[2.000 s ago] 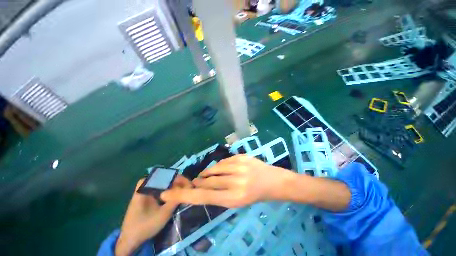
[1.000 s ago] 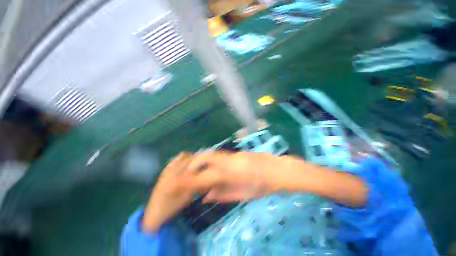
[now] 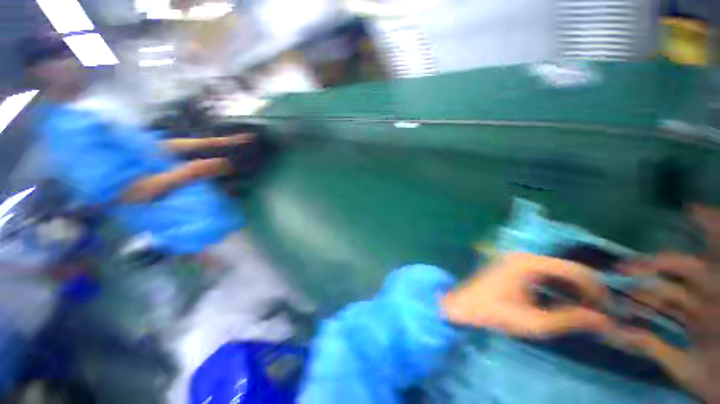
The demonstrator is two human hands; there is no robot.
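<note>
The view is heavily blurred. My left hand [image 3: 529, 293], in a light blue sleeve, is at the lower right with its fingers curled. A dark patch shows among its fingers; I cannot tell whether it is a part or a gap. My right hand [image 3: 695, 296] is cut off by the right edge, its fingers close to the left hand's fingertips. A thin dark and bluish shape lies between the hands, too blurred to name. Pale blue carrier sheets [image 3: 489, 371] lie below and behind the hands, with dark pieces partly hidden by the fingers.
A person in a blue smock [image 3: 150, 173] stands at the left with both arms over the green conveyor [image 3: 371, 197]. Dark items lie near that person's hands. A bright blue object [image 3: 245, 375] is at the bottom. A whitish crumpled piece [image 3: 564, 74] lies on the far side.
The view has swung left, bringing the other person in and shifting my hands to the right. The dark frame with a grey window, seen at my left hand earlier, is no longer clearly visible.
</note>
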